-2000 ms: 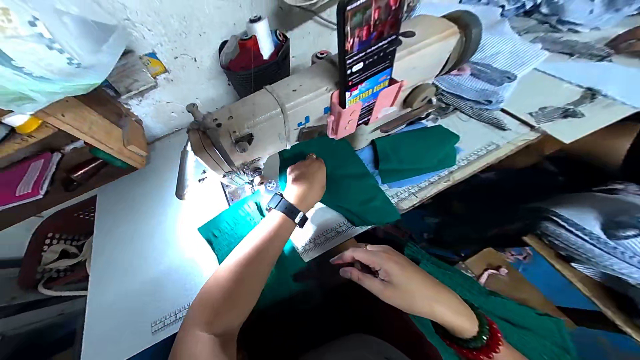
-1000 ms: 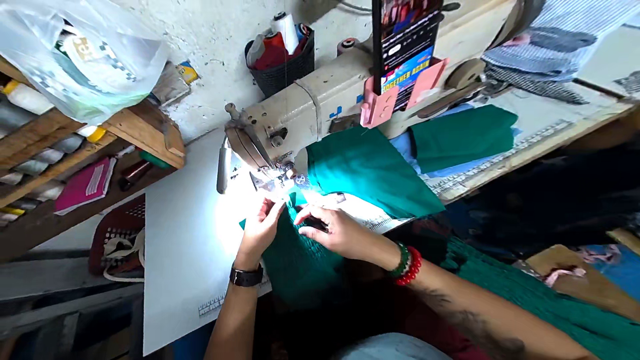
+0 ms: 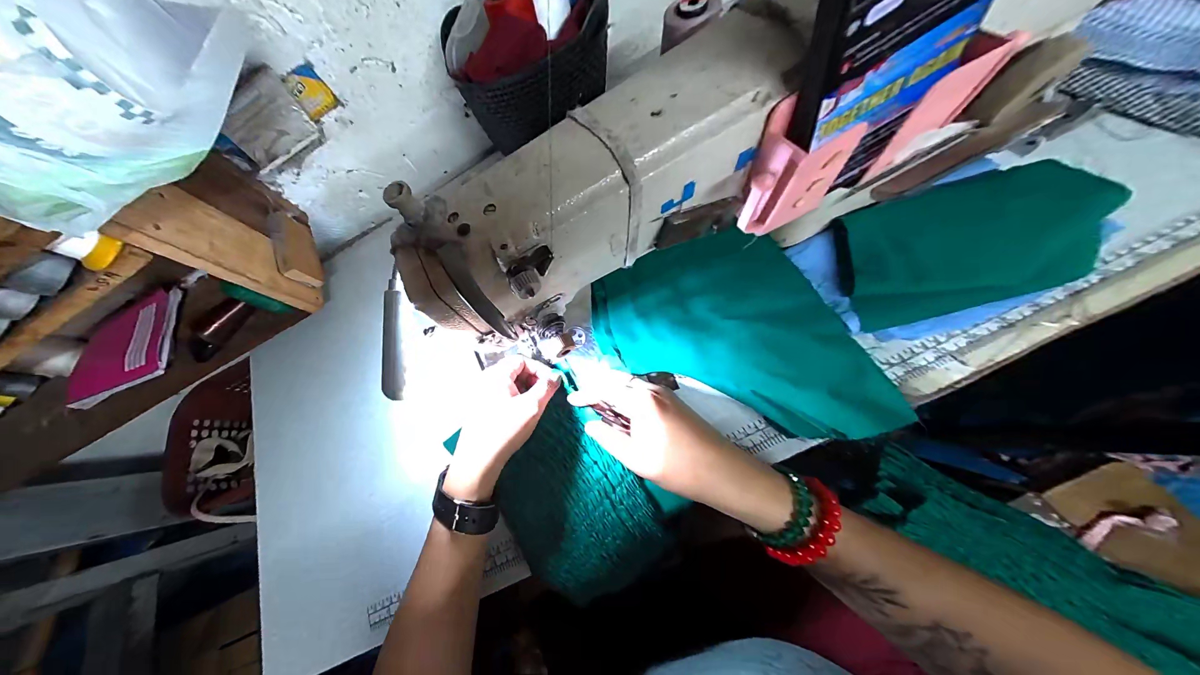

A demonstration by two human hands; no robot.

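A cream sewing machine (image 3: pixel 562 187) stands on the white table, its lamp glaring at the needle area. Just below the presser foot, my left hand (image 3: pixel 506 408) pinches the top edge of a gathered green fabric piece (image 3: pixel 581 506), which hangs toward my lap. To its right, my right hand (image 3: pixel 647 427) has a small dark metal tool in its curled fingers, perhaps thread snips; glare blurs its shape. A smooth green fabric piece (image 3: pixel 741 328) lies under the machine arm, right of the needle. Another green piece (image 3: pixel 984 239) rests on light blue cloth farther right.
A phone (image 3: pixel 877 66) stands in a pink holder (image 3: pixel 797 169) against the machine. Behind sits a dark basket (image 3: pixel 534 94) of thread cones. At left are a wooden shelf (image 3: pixel 216 244), a plastic bag (image 3: pixel 103 112) and a red basket (image 3: pixel 211 441). More gathered green fabric (image 3: pixel 1022 553) lies at lower right.
Two seconds ago my left hand lay on the fabric right of the needle and my right was lower, near my lap; both are now together below the presser foot. The view has moved closer.
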